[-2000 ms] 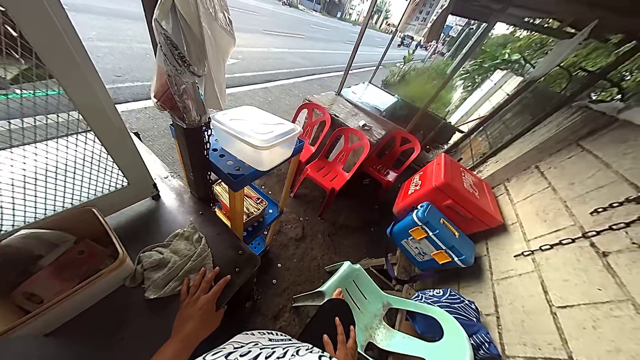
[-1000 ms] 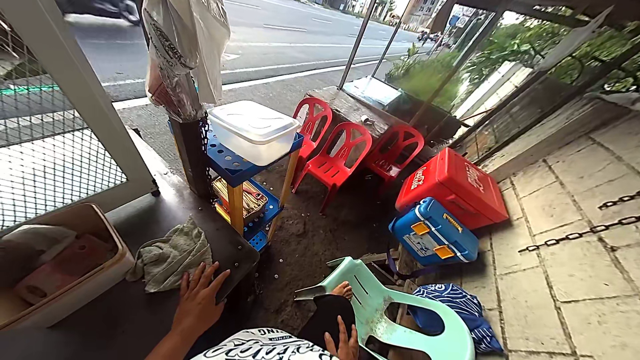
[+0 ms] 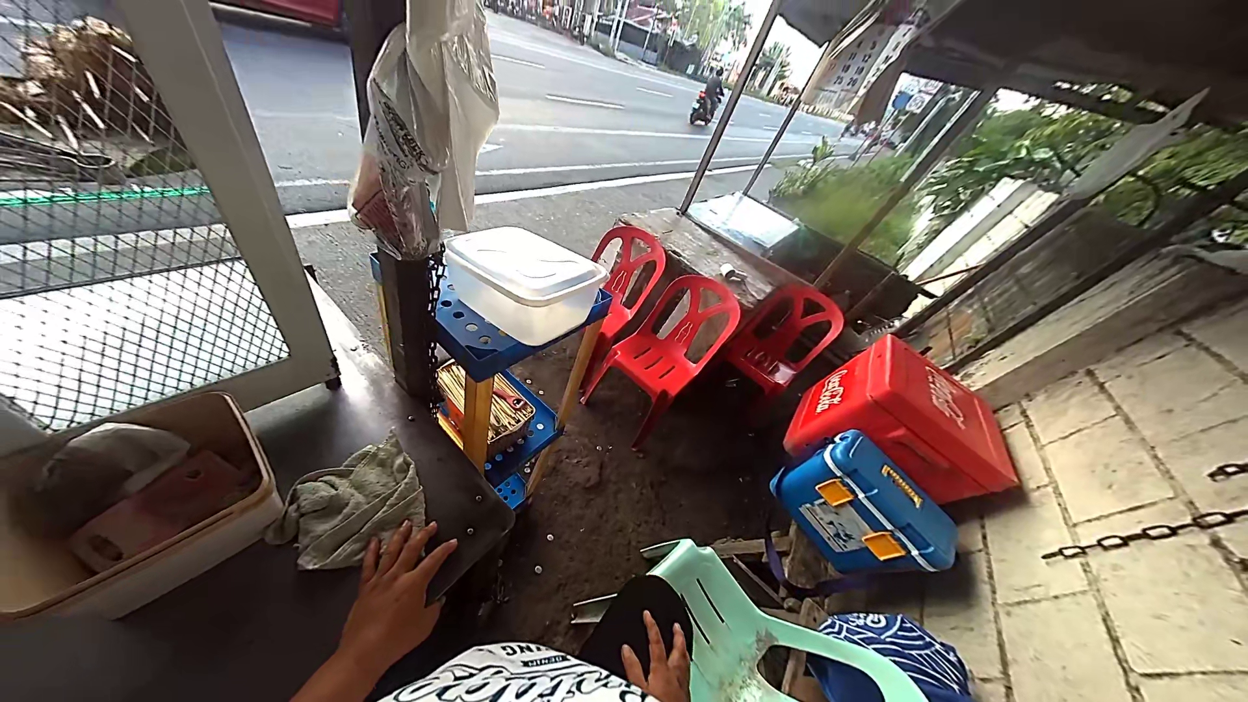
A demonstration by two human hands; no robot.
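Note:
My left hand (image 3: 398, 585) rests on the dark tabletop (image 3: 322, 419), fingers spread, its fingertips at the edge of a crumpled grey-green cloth (image 3: 359, 502). It holds nothing. At the bottom of the view, my right hand (image 3: 661, 658) lies with parted fingers by my dark-clothed knee, beside a pale green plastic chair (image 3: 717, 604), and is empty; its wrist is out of view. Left of the cloth stands an open plastic bin (image 3: 210, 517) with a reddish block-like thing (image 3: 161, 507) and a plastic bag in it.
A blue shelf rack (image 3: 478, 341) carries a lidded plastic container (image 3: 526, 283). Red plastic chairs (image 3: 673, 336) stand by a wooden table. To the right are a red cooler box (image 3: 897, 419), a blue cooler box (image 3: 868, 507) and a chain (image 3: 1150, 534). A road with a motorcycle (image 3: 704, 105) runs beyond.
Both hands stay in about the same places. On the road, a dark vehicle seen at the upper left one second ago is gone, and a red one shows at the top edge.

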